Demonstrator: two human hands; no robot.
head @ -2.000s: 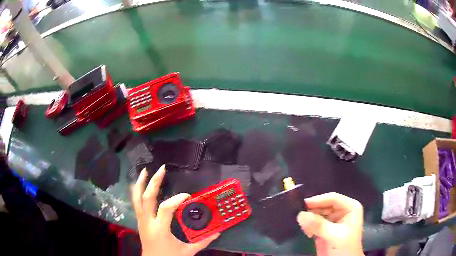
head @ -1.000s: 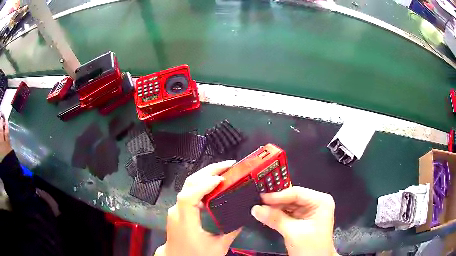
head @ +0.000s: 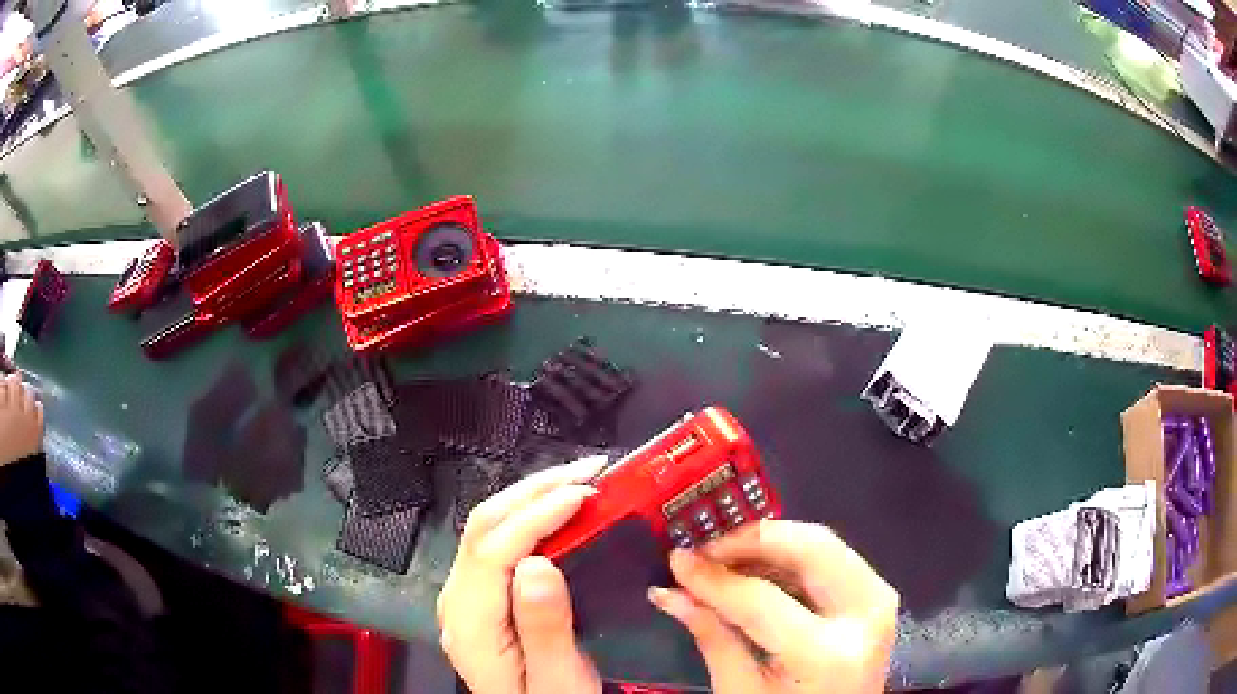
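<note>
A red portable radio (head: 705, 468) is tilted above the bench, keypad facing me. My left hand (head: 522, 583) holds its left end, thumb at the front. My right hand (head: 780, 597) has its fingertips at the lower edge of the keypad, beside the grille area. A dark speaker grille (head: 611, 563) covers the radio's speaker side; my fingers partly hide it. More black textured grilles (head: 461, 414) lie loosely piled behind my left hand. Duller flat black pieces (head: 248, 431) lie left of them.
Stacked red radios (head: 421, 271) and black-fronted ones (head: 242, 244) stand at back left. A white-wrapped grille stack (head: 936, 380), a wrapped bundle (head: 1072, 556) and a carton (head: 1142, 447) of purple cells (head: 1187, 502) are right. A conveyor (head: 678, 149) lies beyond the rail. A person's hand (head: 19, 418) shows left.
Two seconds ago the speaker was bare and my right hand held the grille apart. The grille now lies on the radio, and the radio is tilted more. A radio has appeared on the conveyor at right.
</note>
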